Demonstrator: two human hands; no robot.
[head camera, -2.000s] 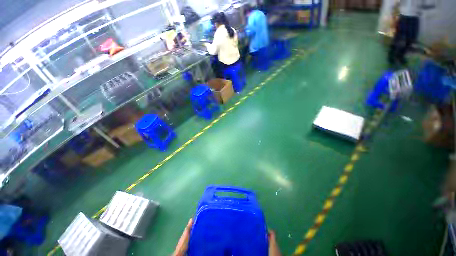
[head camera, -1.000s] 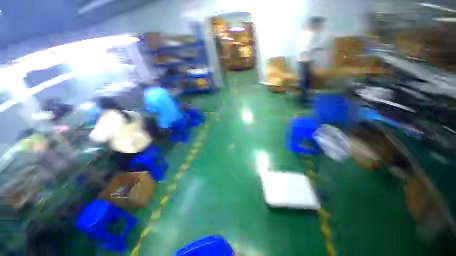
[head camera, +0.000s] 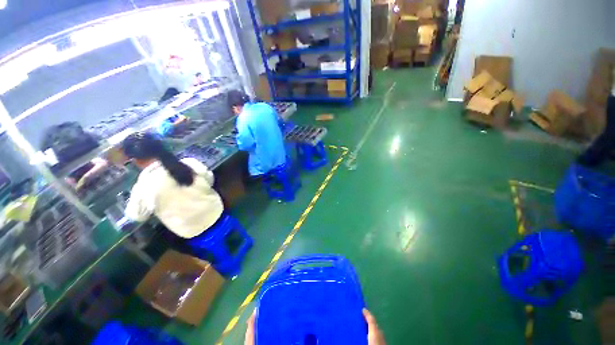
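Note:
A bright blue plastic stool is held in front of me at the bottom centre, its seat and a slot-like opening near its far edge in view. My left hand is on its left side, cut off by the lower edge. My right hand is on its right side, also cut off. The stool's lower part is out of the picture.
Two people sit at the workbench on the left. An open carton stands beside the bench. A blue stool and a blue crate stand right. A storage rack and empty-looking cartons are at the back.
The view has moved forward along the aisle. The seated people and rack look nearer, and the white block on the floor has left view. The held stool shows more fully than one second ago.

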